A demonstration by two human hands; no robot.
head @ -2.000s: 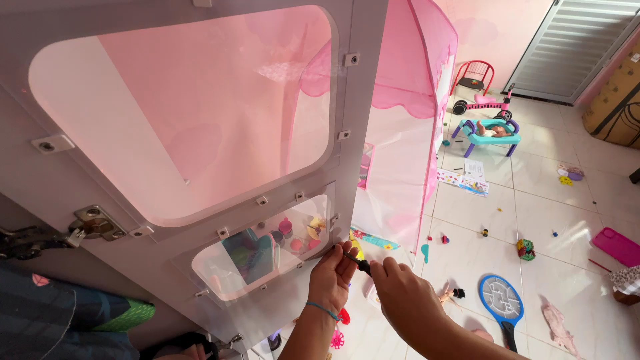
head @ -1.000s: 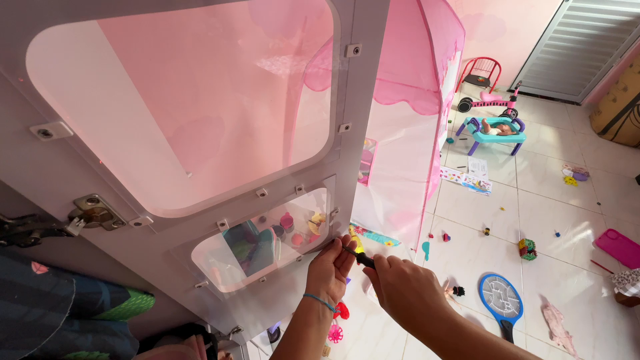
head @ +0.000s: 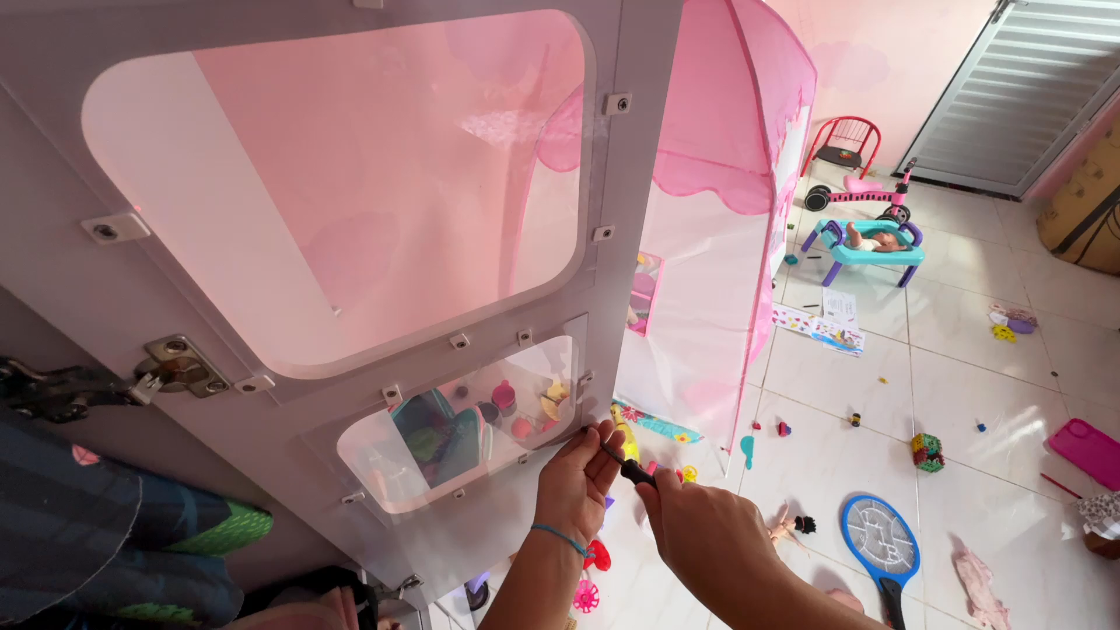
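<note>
My right hand point(head: 700, 516) is closed around the black handle of a screwdriver point(head: 637, 473), its shaft pointing up and left to my left hand. My left hand point(head: 577, 472), with a blue cord on its wrist, is at the lower right edge of a grey cabinet door point(head: 490, 542); its fingers are bent around the shaft's tip, and whether they pinch a small part is hidden. The door has two clear panels, a large one point(head: 376, 201) and a small one point(head: 525, 411), with small white clips point(head: 525, 337) around them. A metal hinge point(head: 179, 363) sits on the door's left side.
Behind the door stands a pink and white play tent point(head: 700, 262). On the tiled floor lie a blue electric swatter point(head: 879, 534), a pink case point(head: 1089, 455) and small toys. Farther back are a turquoise doll cot point(head: 875, 255), a pink ride-on toy point(head: 862, 197) and a red chair point(head: 844, 144). Clothes point(head: 87, 525) hang at lower left.
</note>
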